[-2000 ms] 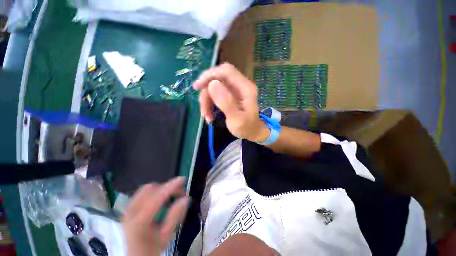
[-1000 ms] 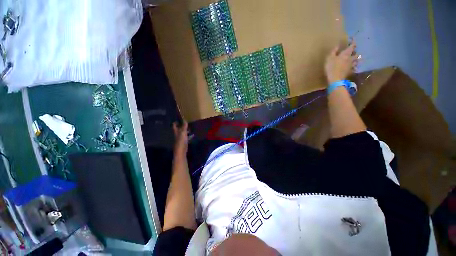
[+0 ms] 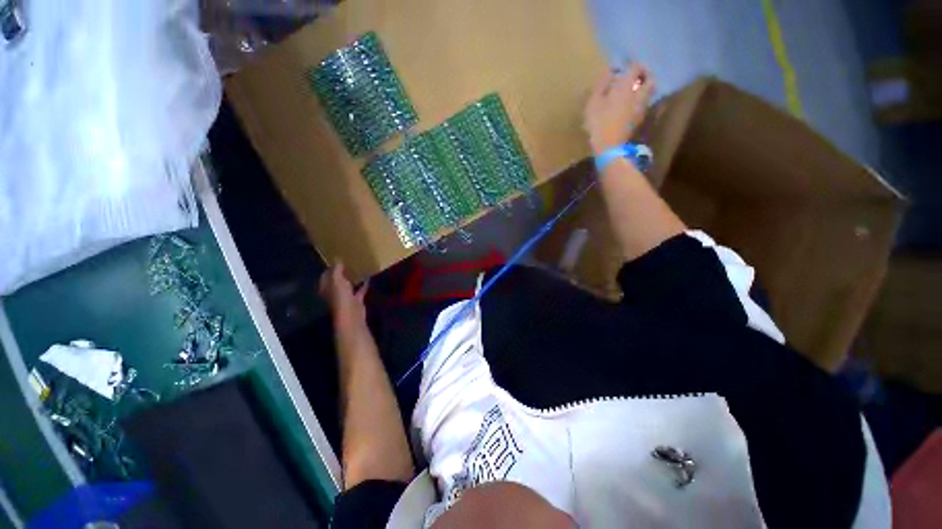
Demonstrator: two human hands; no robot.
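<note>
A flat brown cardboard sheet (image 3: 516, 62) carries green circuit boards (image 3: 449, 165) in rows, one block at upper left and a wider block below it. My right hand (image 3: 618, 103), with a light blue wrist strap, is at the sheet's right edge and grips it. My left hand (image 3: 343, 289) is at the sheet's near left corner, gripping it; its fingers are partly hidden. The sheet is tilted in view. A blue cord runs from the strap across my lap.
Left is the green bench (image 3: 62, 300) with a black mat (image 3: 222, 455), loose boards (image 3: 196, 320), a crumpled white piece (image 3: 85, 367) and white plastic film (image 3: 103, 134). An open cardboard box (image 3: 775, 207) stands at right. Grey floor with a yellow line (image 3: 782, 57) lies beyond.
Both hands have gone from the bench area to the cardboard sheet and taken hold of it. Since one second ago, the sheet and hands have shifted left in view and the sheet has turned.
</note>
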